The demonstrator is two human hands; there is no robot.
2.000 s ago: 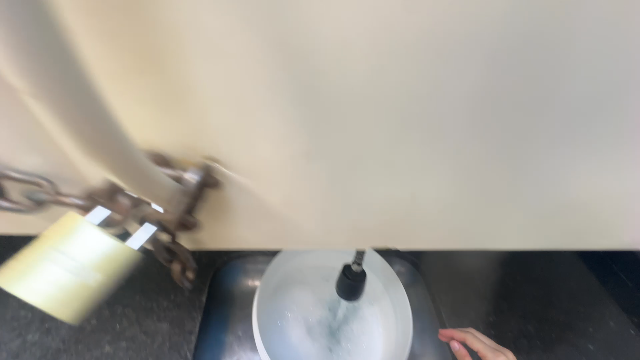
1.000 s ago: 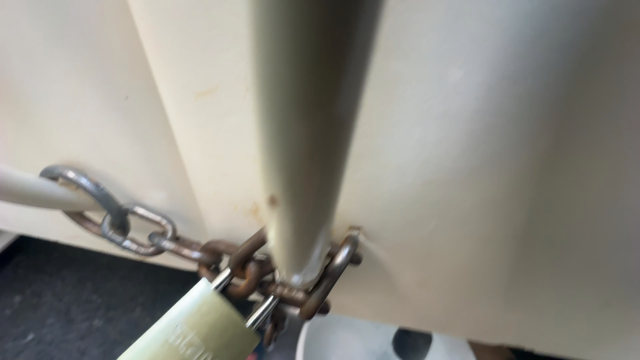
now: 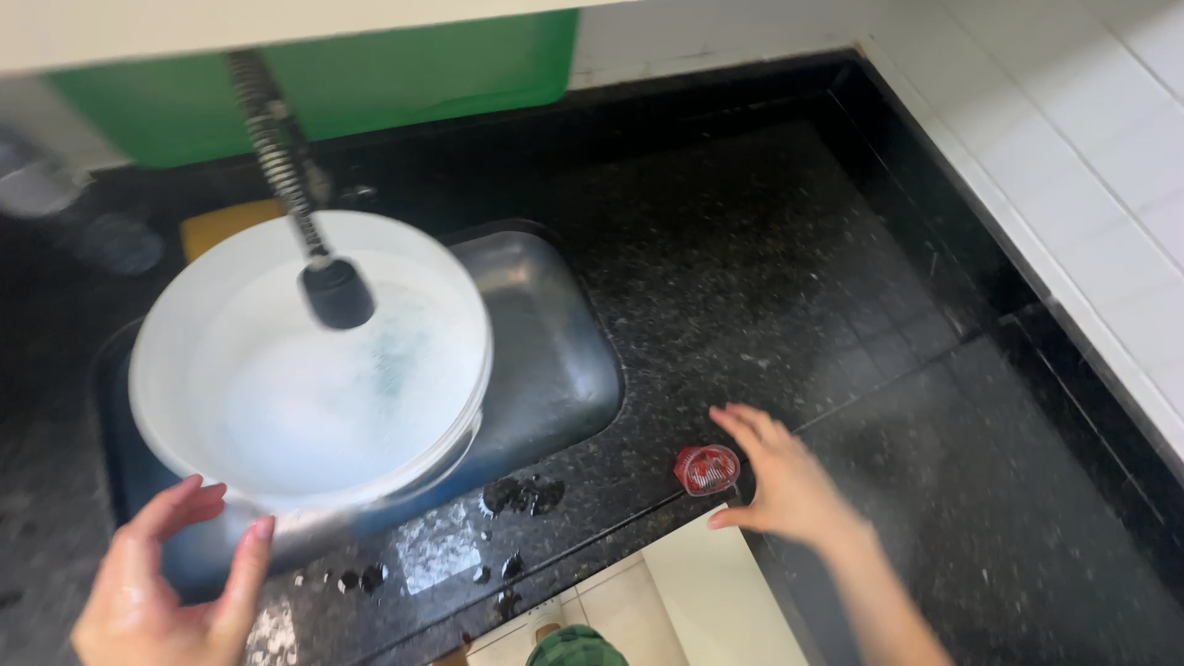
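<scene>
A large white plastic bucket (image 3: 481,347) stands in the stainless steel sink (image 3: 564,342), holding water with white foam. Over it hangs the black spray head of a flexible faucet (image 3: 338,293), a stream falling into the bucket. My left hand (image 3: 171,573) is at the bucket's near left side, fingers and thumb apart, holding nothing. Around a small clear plastic container with red contents (image 3: 708,469), on the counter's front part, my right hand (image 3: 786,481) spreads its fingers; no grip on it shows.
The black stone counter (image 3: 703,240) has wet patches near its front edge. A green panel (image 3: 370,92) stands behind the sink, a yellow object (image 3: 227,227) behind the bucket, and blurred clear items (image 3: 116,240) at left. An open cabinet door (image 3: 717,592) juts out below the counter.
The view has swung down from the pale surface with the chain and padlock to the sink and counter. Both my hands are now in view; two seconds ago only the right one showed.
</scene>
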